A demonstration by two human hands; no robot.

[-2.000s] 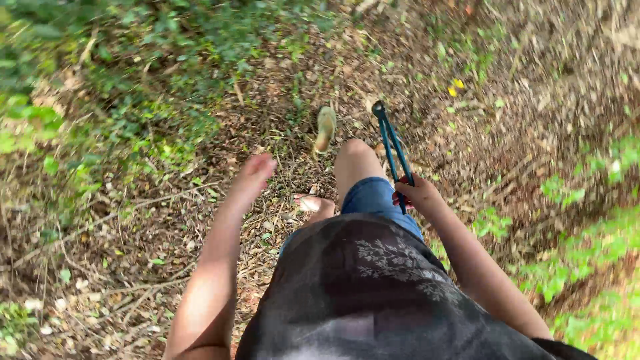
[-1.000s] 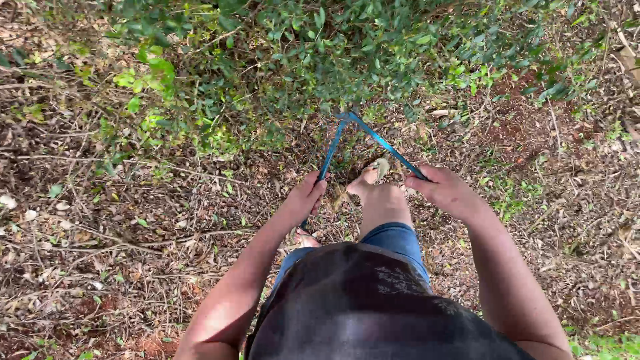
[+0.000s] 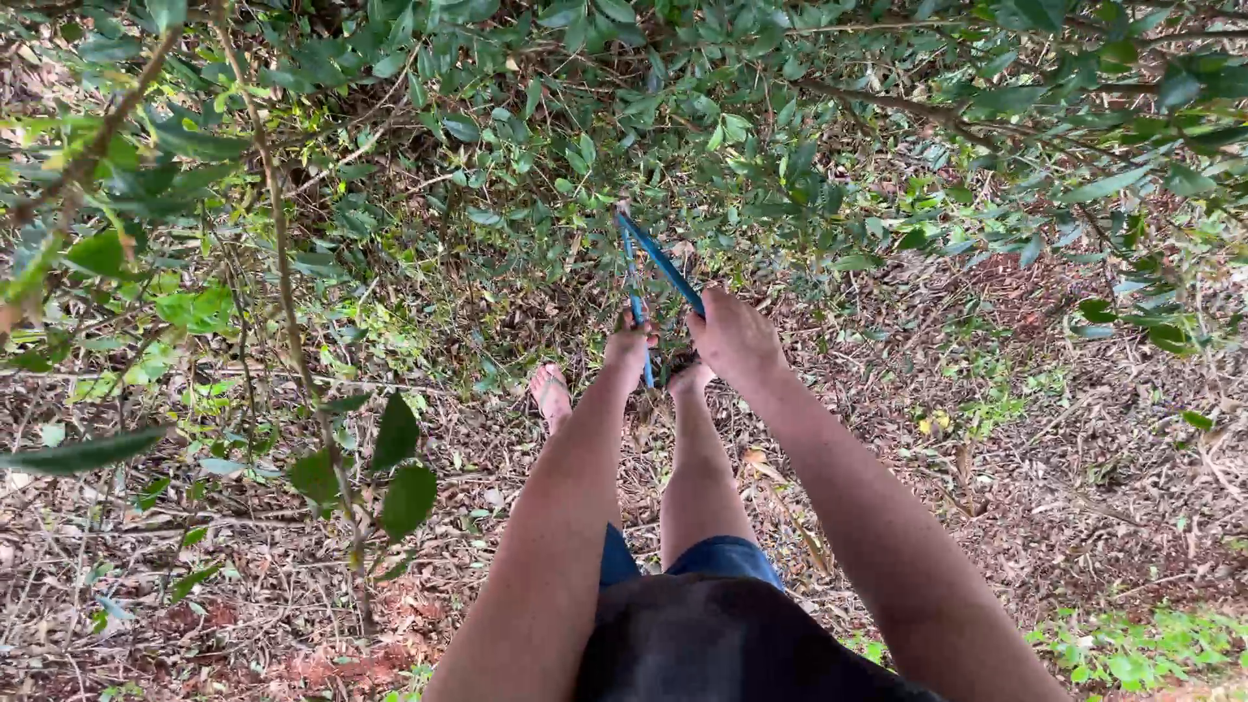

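Observation:
Both hands hold a pair of blue long-handled loppers [image 3: 663, 261] out in front of my body. My left hand [image 3: 629, 341] is closed around one handle, whose end sticks out below the fist. Around the other handle is my right hand [image 3: 738, 336]. The handles stand close together in a narrow V. The head of the loppers points away from me and reaches into the leafy shrub [image 3: 575, 166]; leaves and blur partly hide it, and I cannot tell whether a stem is between the blades.
A thin upright branch [image 3: 283, 253] with leaves stands close at the left. Another branch [image 3: 907, 102] crosses the upper right. Dry leaf litter and twigs [image 3: 1053, 487] cover the ground. My bare foot in a sandal [image 3: 551, 392] is left of my left forearm.
Two seconds ago only my right hand held the loppers; one second ago both hands held them with the handles spread. The handles are now closer together, and the shrub fills more of the view.

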